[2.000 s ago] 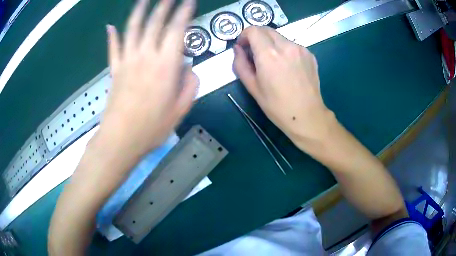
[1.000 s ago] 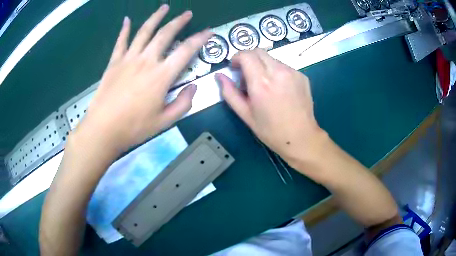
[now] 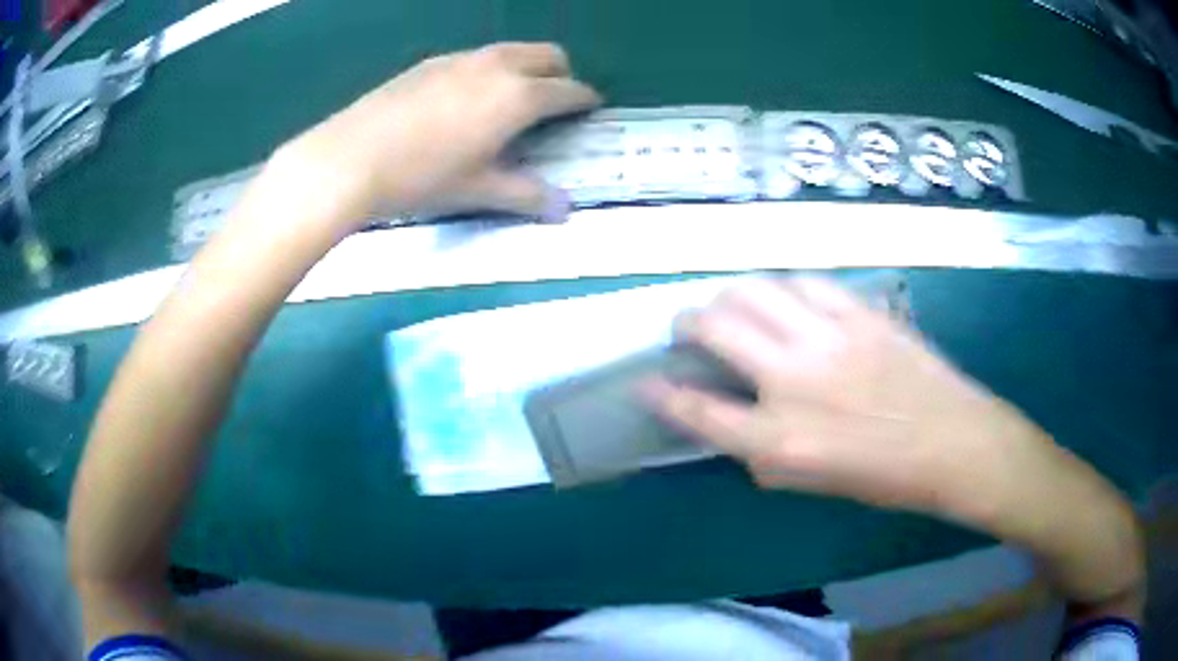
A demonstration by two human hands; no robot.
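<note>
My left hand (image 3: 472, 136) is over a long light-grey plate with small dark holes (image 3: 665, 158), fingers at its far edge and thumb at its near edge. The four-position fixture (image 3: 904, 158) with shiny round parts lies at the right end of that plate. My right hand (image 3: 827, 387), blurred, is on the flat grey cover plate (image 3: 601, 426), fingers at its far side and thumb on top. The cover plate lies on the white wipe with a pale blue patch (image 3: 439, 413). My hand hides the middle of the cover plate.
A white rail strip (image 3: 620, 243) runs across the green bench between the plates and the wipe. Metal parts and a thin hose with a yellowish tip (image 3: 36, 265) are at the far left. A small ridged metal block (image 3: 41, 368) lies at the left edge.
The view has turned left. My right hand has moved from beside the four-position fixture onto the cover plate. My left hand has come down onto the holed plate. The tweezers no longer show.
</note>
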